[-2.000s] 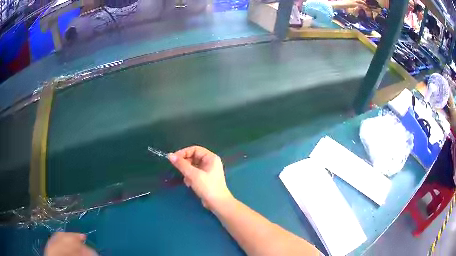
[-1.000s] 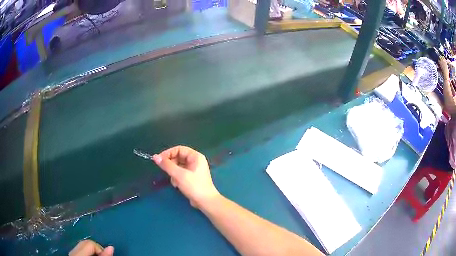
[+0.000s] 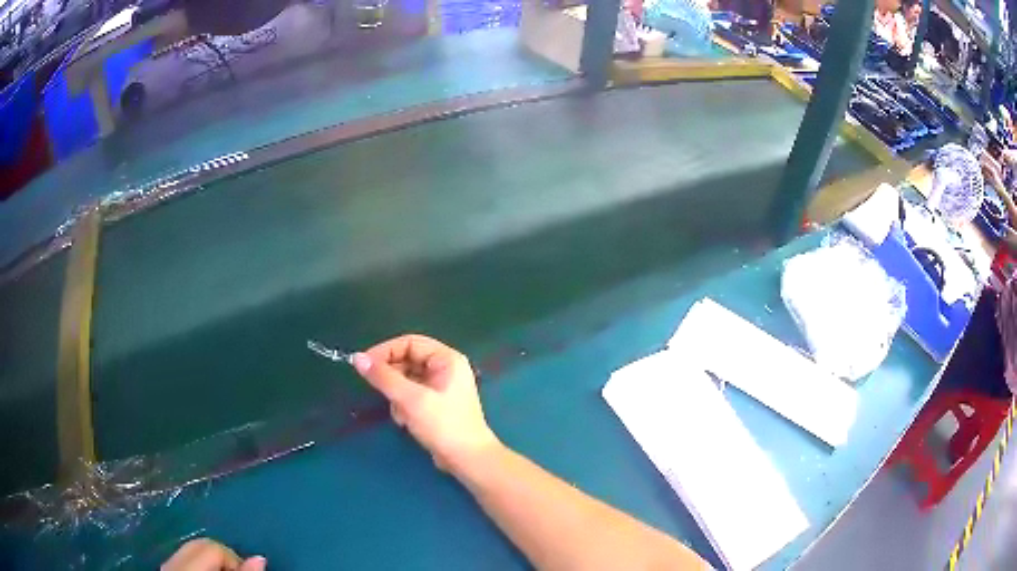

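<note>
My right hand (image 3: 429, 390) is raised over the near edge of the conveyor belt. Its thumb and forefinger pinch a small clear film strip (image 3: 329, 352), which sticks out to the left of the fingertips. My left hand (image 3: 212, 557) is at the bottom edge of the picture, left of centre. It is mostly cut off, and I cannot tell whether it holds anything.
The dark green conveyor belt (image 3: 446, 212) lies beyond the teal bench (image 3: 446, 513). White sheet stacks (image 3: 714, 468) and a crumpled clear bag (image 3: 844, 307) are at right. A blue tray (image 3: 931, 292), green post (image 3: 823, 134), small fan (image 3: 956, 182) and red stool (image 3: 948, 441) stand farther right.
The whole view has shifted. My right hand keeps its pinch on the film strip. My left hand shows less of itself at the bottom edge than two seconds ago.
</note>
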